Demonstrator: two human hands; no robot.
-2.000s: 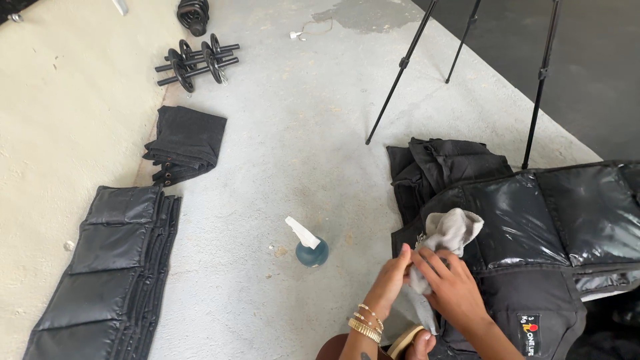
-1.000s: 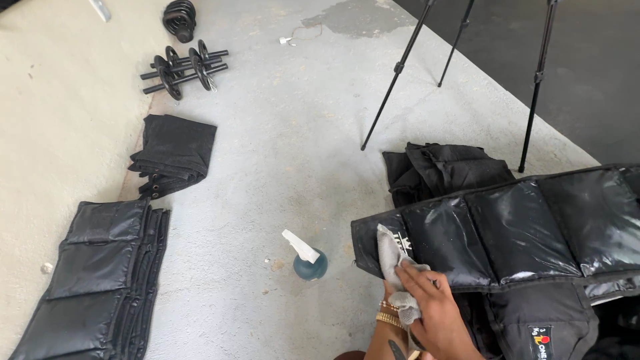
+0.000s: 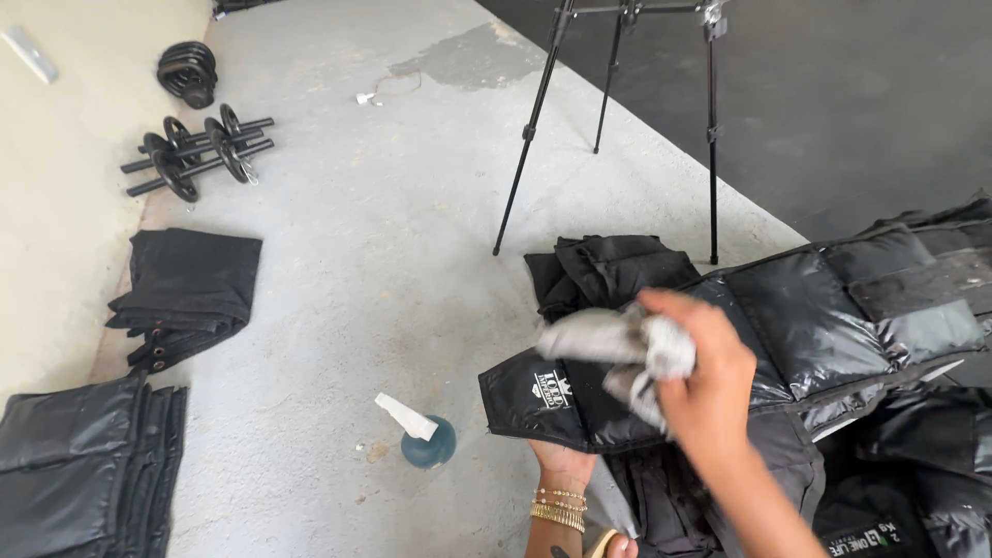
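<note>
A long black padded weight strap (image 3: 802,325) with quilted pockets runs from the centre to the right; its tapered end bears a white logo. My left hand (image 3: 564,463), with gold bracelets at the wrist, is under that end and supports it; its fingers are hidden beneath the strap. Above the strap, my right hand (image 3: 701,364) is closed on a crumpled grey cloth (image 3: 604,337), slightly blurred. A blue spray bottle (image 3: 428,443) with a white nozzle stands on the floor left of my left hand.
Folded black padded pieces (image 3: 70,465) lie at lower left, below folded black fabric (image 3: 194,287). Dumbbells (image 3: 182,159) and weight plates (image 3: 188,74) sit along the wall. Black tripod legs (image 3: 529,132) stand behind the strap. More black padded gear (image 3: 914,434) is at lower right.
My right hand has lifted the cloth off the strap's logo end and moved right. My left hand, earlier near the cloth, is now beneath the strap's end.
</note>
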